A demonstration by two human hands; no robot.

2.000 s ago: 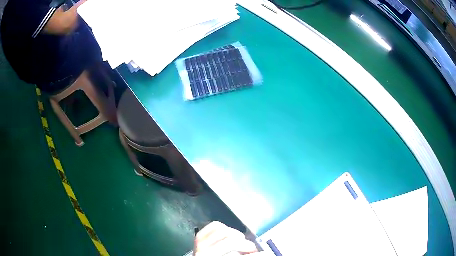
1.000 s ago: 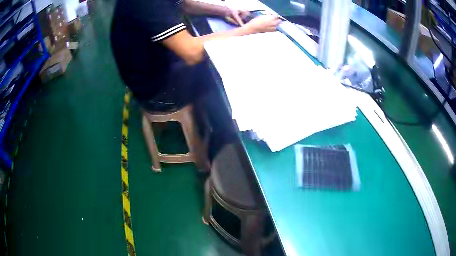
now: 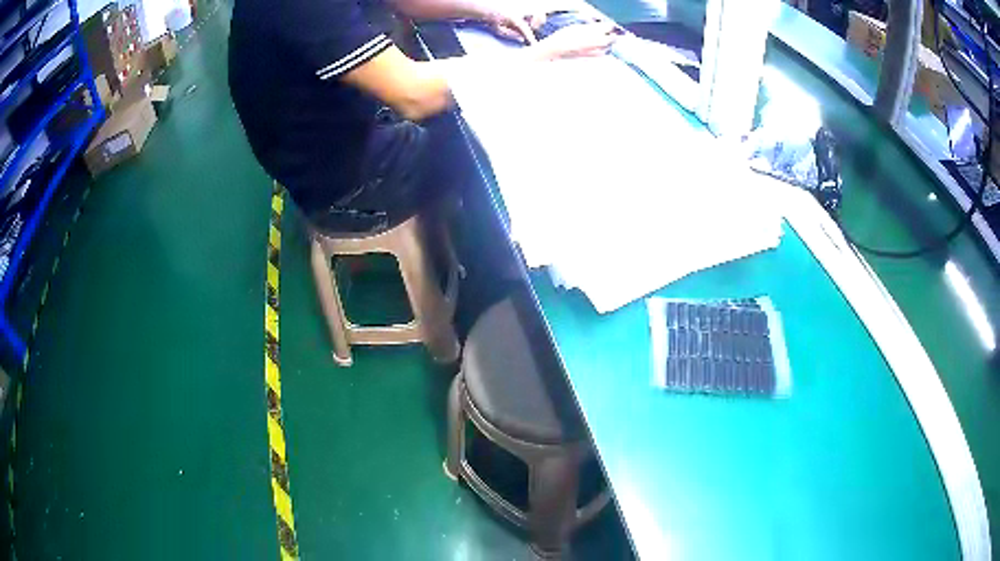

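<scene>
Neither of my hands is in the picture. A loose, fanned stack of white sheets lies on the green bench mat, its edges uneven at the near end. It is overexposed, so single sheets are hard to tell apart. A sheet of black strips on a clear backing, probably adhesive rubber feet, lies flat on the mat just nearer than the stack, not touching it.
A person in a dark shirt sits on a stool beyond, forearms over the bench. An empty stool stands at the bench's left edge. A pale rail bounds the right. Cartons and a blue rack stand left.
The view has swung left and up from two seconds ago, so a hand and the grey-white panel with dark foot strips have left the picture. Since one second ago the view has barely shifted.
</scene>
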